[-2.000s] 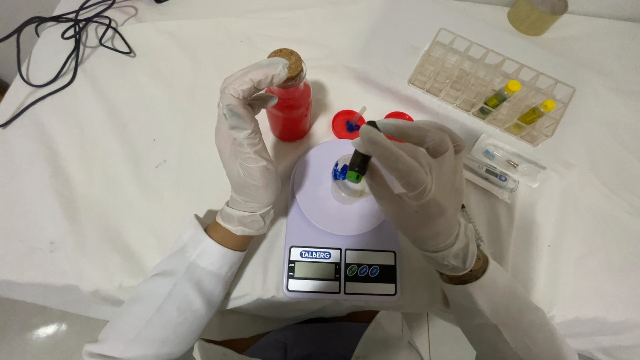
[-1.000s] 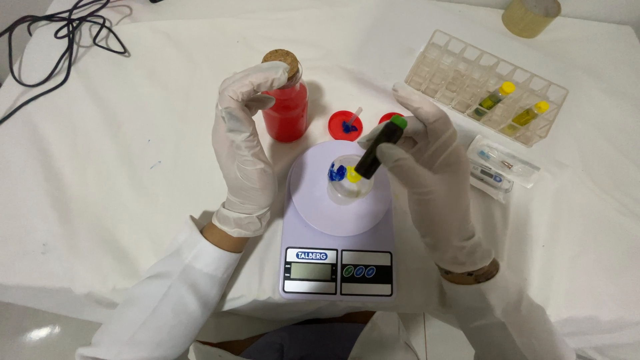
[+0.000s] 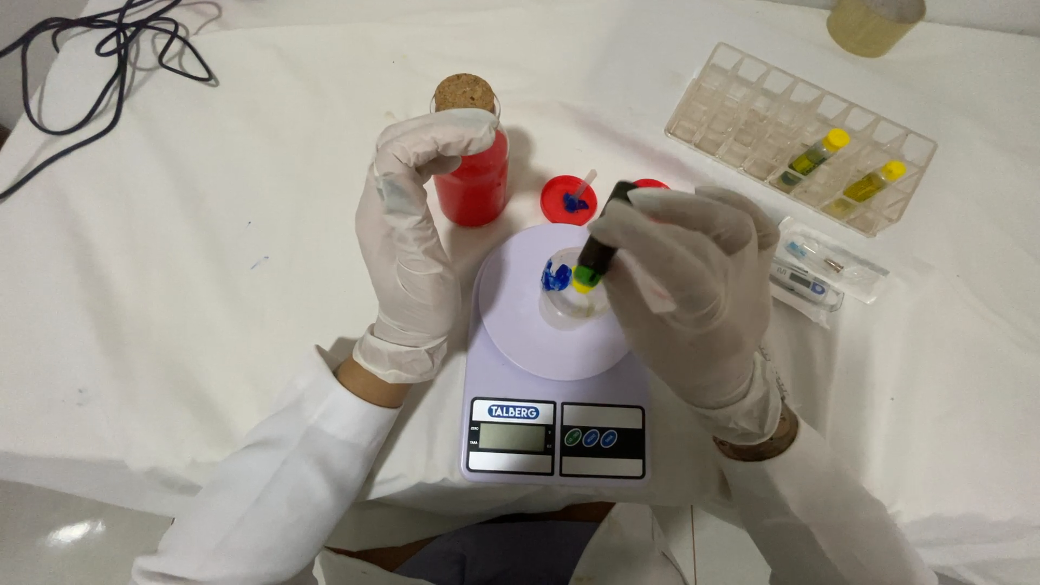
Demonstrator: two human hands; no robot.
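My gloved right hand [image 3: 691, 284] grips a small dark bottle [image 3: 600, 244], its green end tilted down over a clear round cup [image 3: 573, 313]. Blue and yellow substances show inside the cup, which stands on the round plate of a lilac Talberg digital kitchen scale [image 3: 561, 387]. My gloved left hand [image 3: 414, 236] is beside a glass bottle of red liquid [image 3: 474, 191] with a cork stopper [image 3: 464, 93]. Its curled fingers overlap the bottle's neck; whether they grip it is not clear. Just behind the scale lies a red lid [image 3: 551, 211] with blue substance and a small clear stick.
A clear plastic rack [image 3: 743, 130] holds two yellow-capped vials [image 3: 819, 154] at the back right. Near my right hand lie a packaged digital thermometer [image 3: 800, 283] and a sealed packet [image 3: 853, 272]. Another red lid [image 3: 650, 185], a tape roll [image 3: 873, 28] and black cable [image 3: 122, 57] are farther back.
A second ago the small dark bottle's green end pointed up; it now points down over the cup, as it did two seconds ago. My left hand has stayed beside the red bottle.
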